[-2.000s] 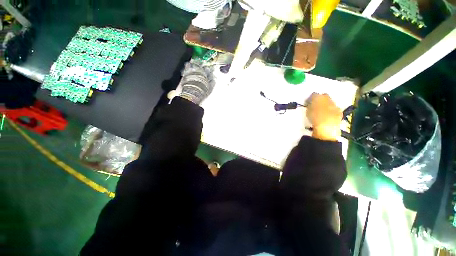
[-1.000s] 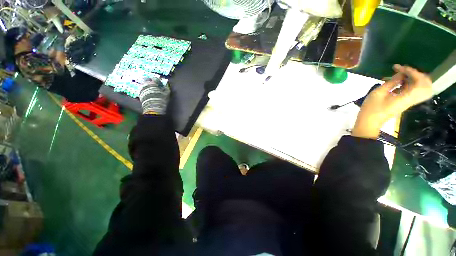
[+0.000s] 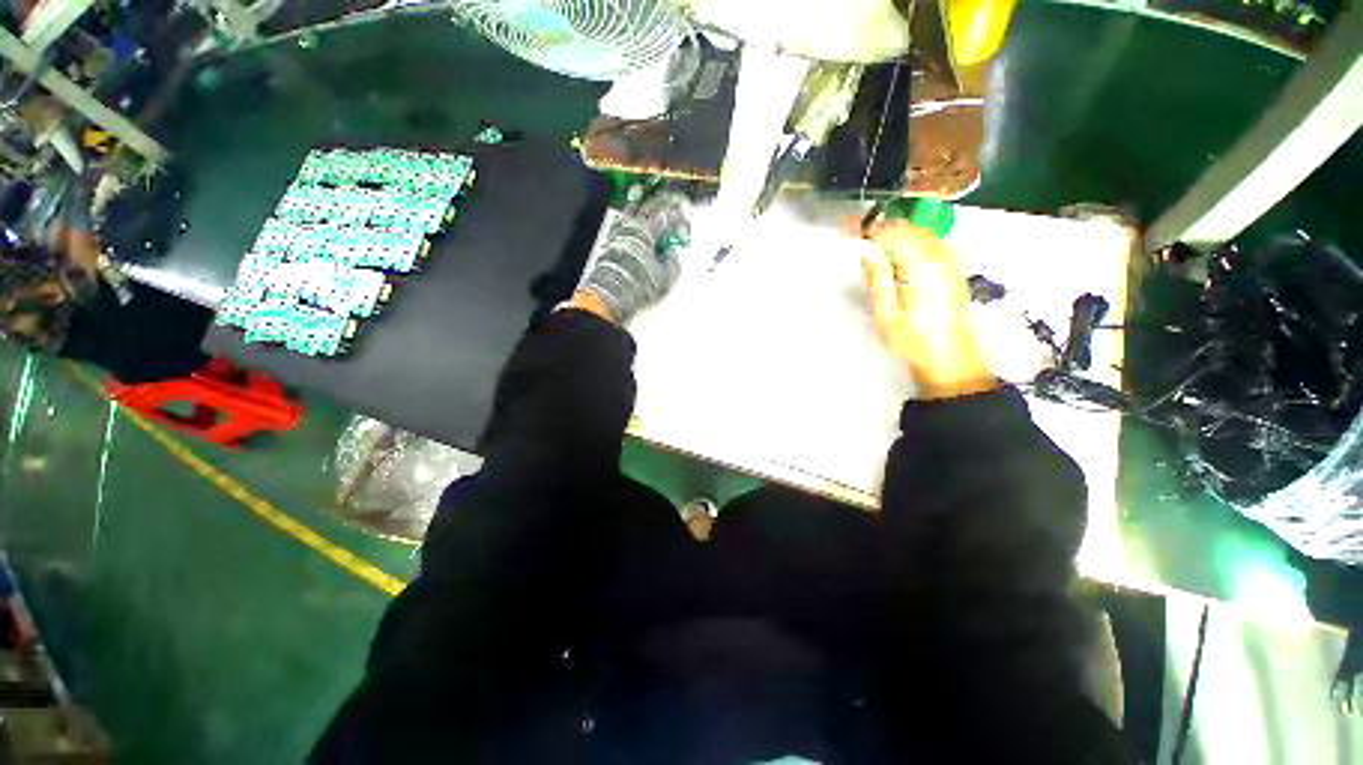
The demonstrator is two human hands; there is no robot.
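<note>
My left hand (image 3: 631, 266), in a grey striped knit glove, is at the left back part of the white work surface (image 3: 762, 396). Its fingers are closed on a small green circuit board (image 3: 673, 241). My bare right hand (image 3: 919, 307) is raised over the surface to the right, fingertips pinched on a small dark piece that looks like a black cable end (image 3: 873, 221); blur hides the detail. Black cables (image 3: 1087, 324) lie loose to the right of that hand. Rows of green-white boards (image 3: 351, 239) lie on the black-topped table.
A pale machine arm (image 3: 752, 142) stands between my hands at the back. A green round item (image 3: 930, 217) is behind my right hand. A bag of black cables (image 3: 1271, 389) is at the right. A white fan (image 3: 598, 33) is at the back. A person's sleeve (image 3: 135, 329) shows far left.
My left hand has moved from the board rows back to the white surface, now with a board. My right hand has moved left from the surface's right edge, and the view has shifted.
</note>
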